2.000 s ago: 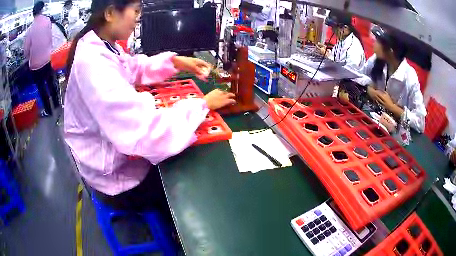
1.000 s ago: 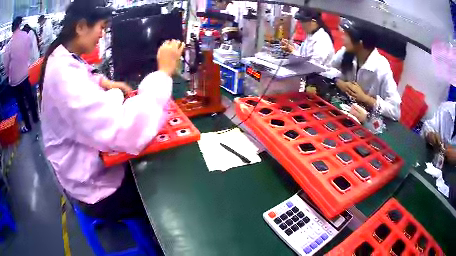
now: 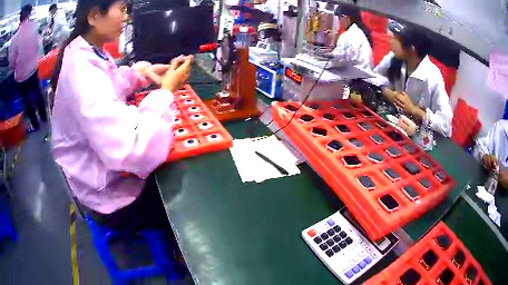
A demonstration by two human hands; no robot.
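Note:
Neither of my hands is in the picture. A red-orange foam tray [image 3: 332, 186] lies in front of me, right of centre, with dark watch heads [image 3: 389, 202] in its square pockets. It rests partly over a white calculator [image 3: 336, 243] on the green bench mat. The corner of another red-orange tray [image 3: 397, 264] with watch heads shows at the bottom right, cut off by the edge. A black pen [image 3: 271, 163] lies on white paper [image 3: 249, 173] left of the large tray.
A person in a pink smock [image 3: 108, 114] sits at the left, hands raised over another red tray [image 3: 207, 147] beside a red-brown press stand [image 3: 243, 83]. People in white smocks sit across the bench. A dark monitor [image 3: 172, 33] stands behind. A blue stool [image 3: 123, 239] is at lower left.
The view has swung a little left since two seconds ago, so the trays and calculator sit further left. The neighbour's hands have moved away from the press stand and are now together.

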